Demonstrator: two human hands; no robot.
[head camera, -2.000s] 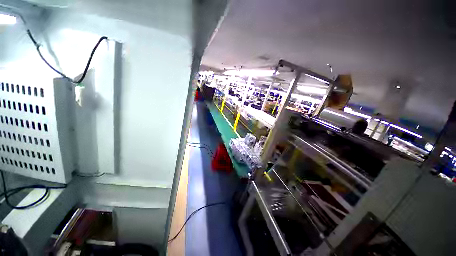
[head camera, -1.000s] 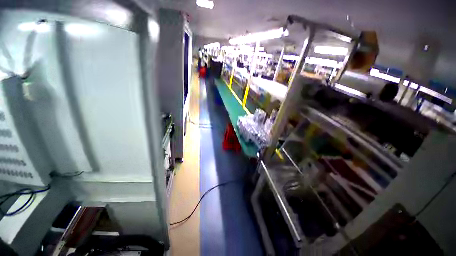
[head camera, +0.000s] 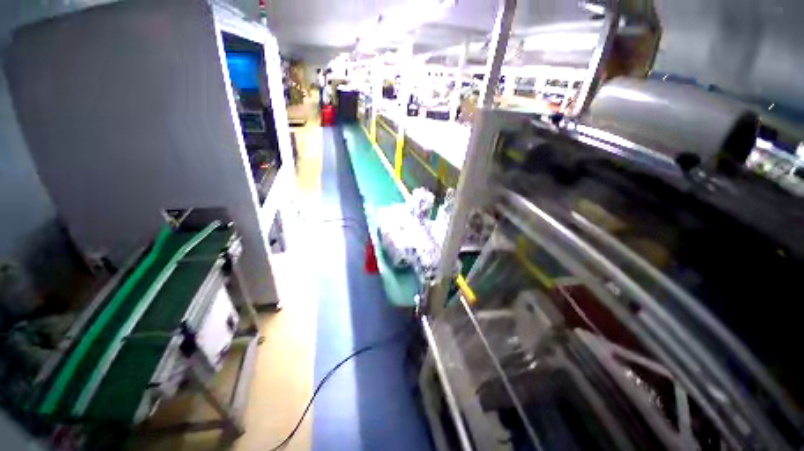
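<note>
Neither of my hands is in the picture. Shiny clear packs (head camera: 407, 236) are heaped on the green surface of the long line (head camera: 363, 163), beside a pale upright post. In front of me on the right stands an open-frame machine (head camera: 529, 229) with metal rails and dark parts inside. A large grey-white roll (head camera: 666, 113) lies on its top. The machine's near right part is blurred.
A short green belt conveyor (head camera: 145, 304) stands at the left beside a grey cabinet (head camera: 132, 114) with a blue screen. A black cable (head camera: 328, 380) crosses the blue and tan aisle floor (head camera: 339, 317). A red object (head camera: 371, 257) stands beside the line. People are far down the aisle.
The view has turned and moved out from the white machine interior, which has left the picture. The short conveyor and grey cabinet now show at the left, and the open-frame machine appears nearer.
</note>
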